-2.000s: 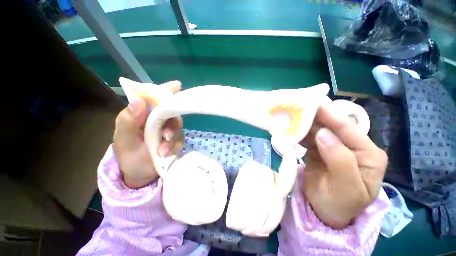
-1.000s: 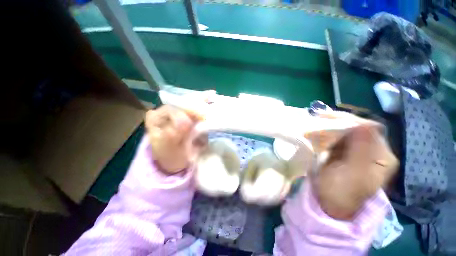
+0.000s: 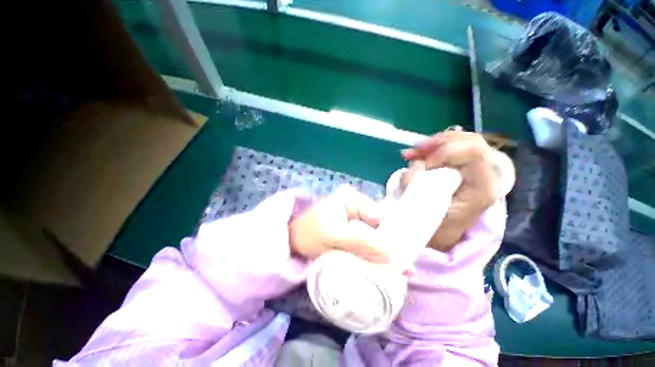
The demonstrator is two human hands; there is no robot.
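Observation:
The cream-white headphones (image 3: 422,215) are held up in front of me, turned so the band runs slantwise and looks overexposed. One round ear cup (image 3: 357,292) faces me at the lower end. My left hand (image 3: 337,228) holds the headphones just above this cup. My right hand (image 3: 463,183) is around the upper part of the band. The cat ears are not clearly visible; the hands and glare hide them. A grey printed plastic bag (image 3: 269,183) lies flat on the green bench behind and below my left hand.
An open brown carton (image 3: 108,172) stands at left. A tape roll (image 3: 511,271) with a crumpled white cloth (image 3: 529,295) lies at right. More printed bags (image 3: 592,204), a white bottle-like item (image 3: 546,127) and shiny clear-black plastic (image 3: 556,61) are farther right. A metal frame crosses the back.
The headphones went from being held wide by both ears to turned slantwise with one cup facing me. My left hand moved right and down toward that cup. The view shifted, showing more of the bag.

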